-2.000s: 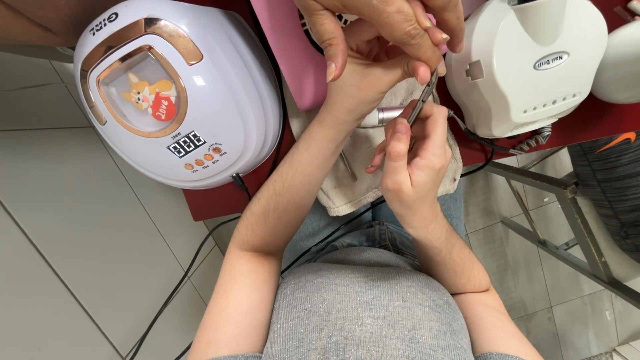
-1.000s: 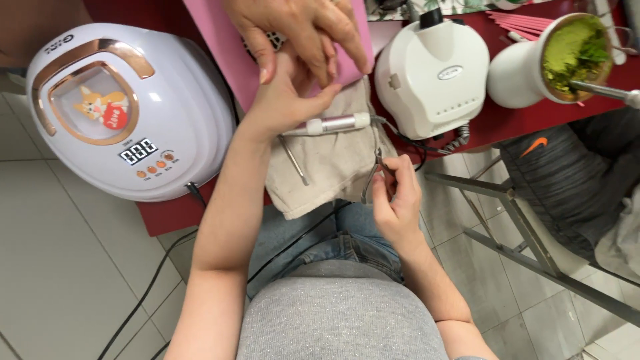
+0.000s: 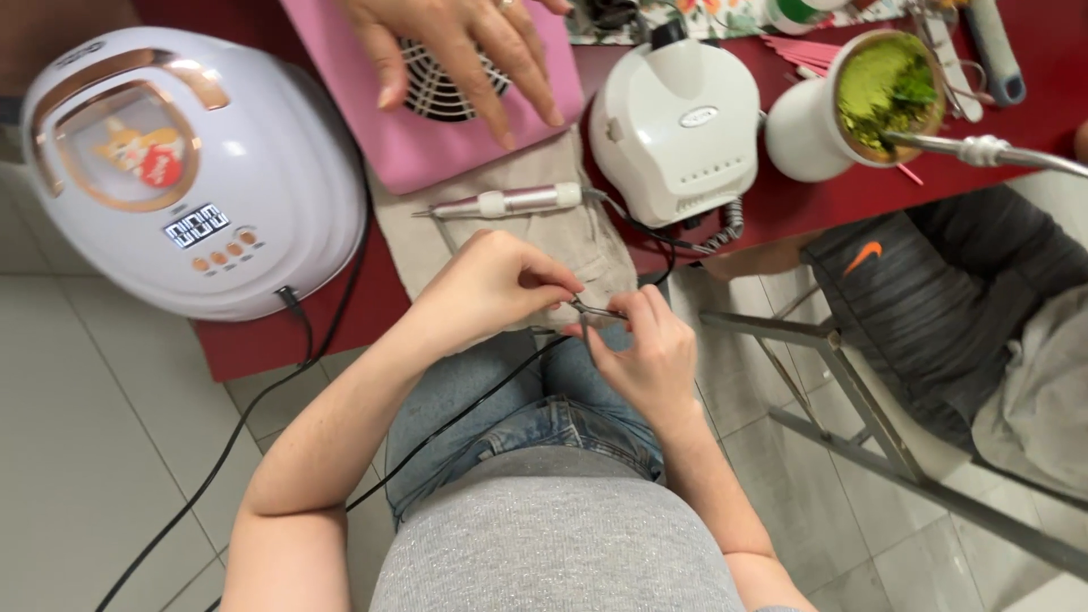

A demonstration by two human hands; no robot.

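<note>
My right hand [image 3: 650,357] grips the handles of metal cuticle nippers [image 3: 595,311] above my lap. Thumb and fingertips of my left hand [image 3: 497,285] pinch at the nippers' tip; whether anything lies between them is too small to tell. Behind my hands a beige towel [image 3: 608,251] bears a pink and white nail drill handpiece [image 3: 510,201] and a thin metal tool [image 3: 444,231], partly hidden by my left hand. Another person's hand [image 3: 467,51] rests, fingers spread, over the round grille of a pink nail dust collector [image 3: 408,157].
A white nail lamp [image 3: 280,170] stands at the left, its black cable [image 3: 246,416] trailing down. Right of the towel are the white nail drill unit [image 3: 680,127] and a white mate cup [image 3: 803,127] with a metal straw [image 3: 1003,153]. A metal chair frame [image 3: 875,408] is at the right.
Two seconds ago both my hands were at the other person's hand, the nippers in my right. My left hand has let go and moved to the nippers' tip. The other person's hands have moved apart.
</note>
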